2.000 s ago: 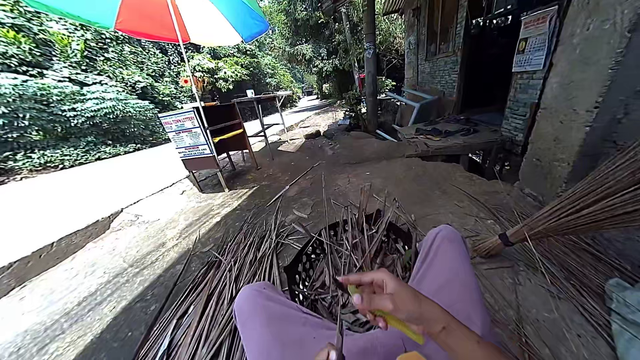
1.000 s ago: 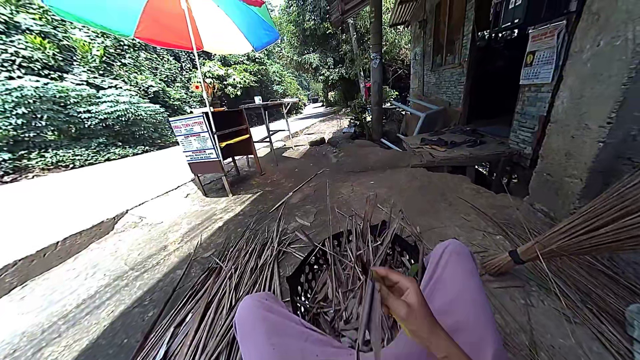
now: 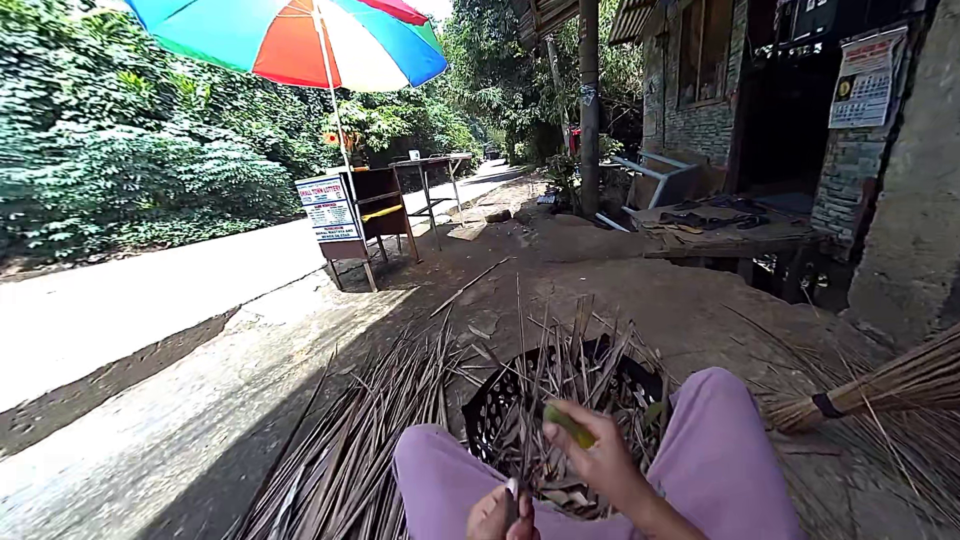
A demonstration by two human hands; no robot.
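Note:
My right hand (image 3: 600,457) is closed around a yellow-green object (image 3: 570,426), perhaps a knife handle; any blade cannot be made out. Lower down, between my knees, my left hand (image 3: 501,516) pinches a narrow dark strip (image 3: 512,504), likely a dry leaf piece. Beneath and beyond both hands, a black perforated plastic basket (image 3: 487,409) holds dry leaf strips and scraps (image 3: 577,375). A pile of long dry palm leaflets (image 3: 360,442) lies on the ground left of my knee. To the right of my other knee lies a bound stick broom (image 3: 862,390).
A wooden stand (image 3: 349,251) with a printed sign is under a multicoloured umbrella (image 3: 330,45) at the roadside. Behind it is a narrow table (image 3: 431,160). A low wooden platform (image 3: 720,240) adjoins the house doorway on the right, near a post (image 3: 589,112).
My right hand was lower and holding a dark strip one second ago; now the yellow-green object shows in it. My left hand, not clearly visible then, is in view again.

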